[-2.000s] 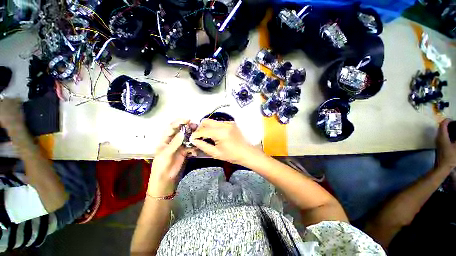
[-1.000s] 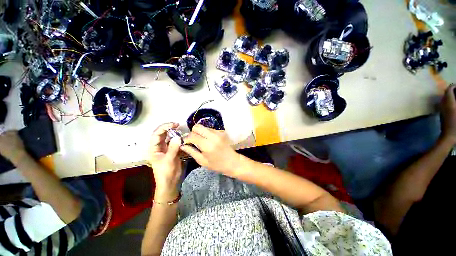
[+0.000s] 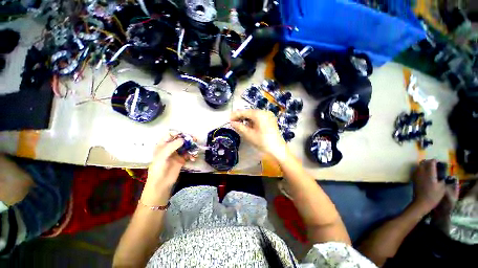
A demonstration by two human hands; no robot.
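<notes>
My left hand (image 3: 166,157) holds a small camera module (image 3: 186,145) in its fingertips, just left of a black camera housing (image 3: 221,150). The housing stands near the bench's front edge, with a round board with a central hole inside it. A pale lead seems to run between the module and the housing. My right hand (image 3: 258,128) is raised above and right of the housing, its fingertips pinched near a thin lead; the grip is too small to tell. Loose camera modules (image 3: 290,102) are clustered behind my right hand, which partly covers them.
Housings with boards fitted (image 3: 322,148) stand at right. Two wired housings (image 3: 138,102) stand behind my hands, with a dark heap of wired housings (image 3: 149,36) at upper left. A blue bin (image 3: 346,26) is at the far side. A neighbour's hands (image 3: 432,183) are at right.
My right hand has moved away from the module, up and to the right. My left hand still holds the module. The view has shifted, showing more of the blue bin and the housing.
</notes>
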